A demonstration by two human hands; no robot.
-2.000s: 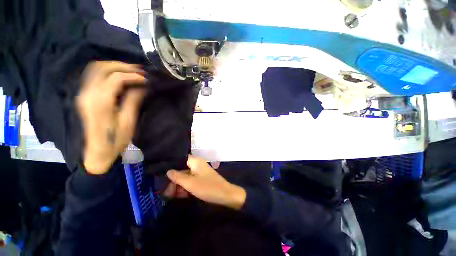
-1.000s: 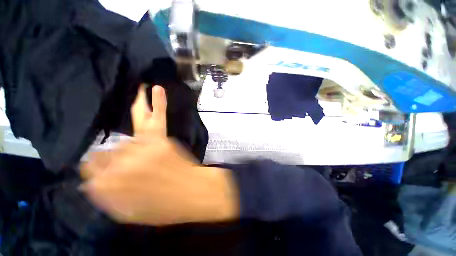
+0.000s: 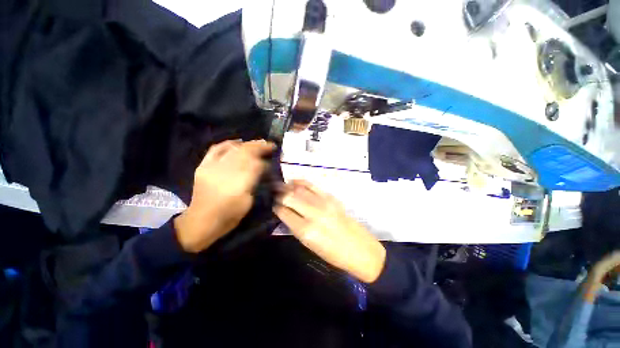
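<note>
The black garment [image 3: 136, 115] covers the left of the table and hangs over its front edge. My left hand [image 3: 228, 187] has its fingers curled on the garment's right edge, just below the needle end of the sewing machine head [image 3: 421, 88]. My right hand [image 3: 330, 228] is right of and slightly below it, its fingertips pinching the same dark edge. Both hands are slightly blurred. The presser foot and needle area [image 3: 277, 126] lies just above my left fingertips; its exact contact with the cloth is hidden.
A dark cloth scrap [image 3: 402, 155] lies under the arm, with beige and metallic items [image 3: 479, 166] to its right. A brass-coloured knob [image 3: 355, 126] and blue control panel [image 3: 567, 166] are on the machine. A blue crate [image 3: 500, 255] is below the table. Another person's arm [image 3: 601, 272] shows at lower right.
The machine appears further right and lower in view. My right hand has moved off the garment's middle to its right edge; my left hand now shows beside it near the needle end.
</note>
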